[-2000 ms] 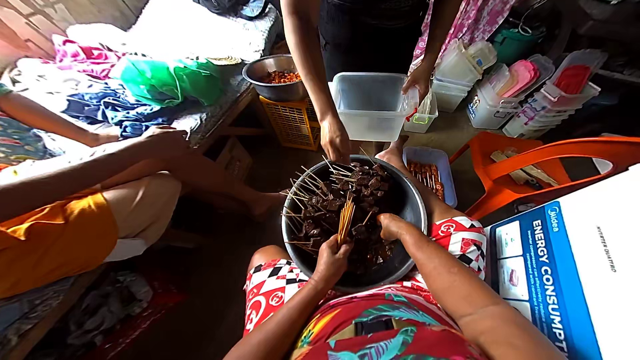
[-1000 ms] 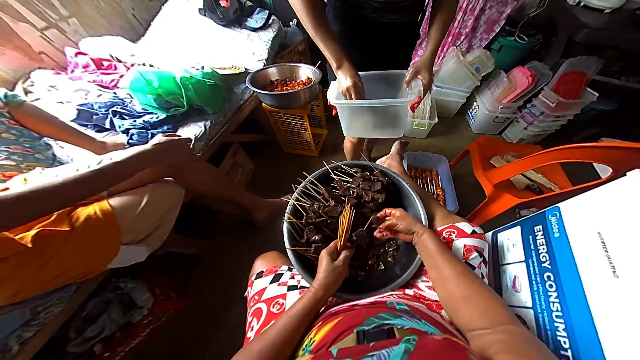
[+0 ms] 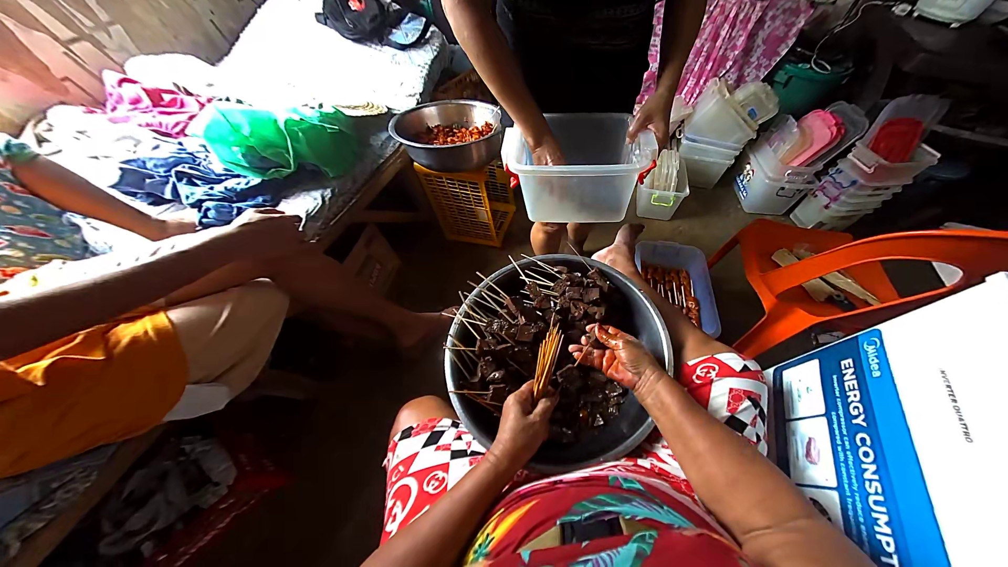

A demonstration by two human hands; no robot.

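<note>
A round metal basin (image 3: pixel 664 315) rests on my lap, full of dark meat pieces (image 3: pixel 579 409). Several skewers with dark meat (image 3: pixel 504 335) lie along its far left side, bare stick ends pointing outward over the rim. My left hand (image 3: pixel 524 421) is closed around a bundle of thin wooden sticks (image 3: pixel 548 361), held upright above the meat. Over the right part of the basin is my right hand (image 3: pixel 618 356), palm partly turned up, thumb and forefinger close together; what looks like a thin stick shows by its fingers, but whether it is gripped is unclear.
Another person's hands (image 3: pixel 545 150) hold a clear plastic tub (image 3: pixel 579 193) beyond the basin. A steel bowl of reddish food (image 3: pixel 447 150) sits on a yellow crate (image 3: pixel 465 205). Right are a tray of skewers (image 3: pixel 710 295), an orange chair (image 3: pixel 850 272) and a printed carton (image 3: pixel 906 441). Another person sits left.
My right hand has risen from the meat at the basin's right side. The other person's hand has moved from the basin's far edge into the clear tub.
</note>
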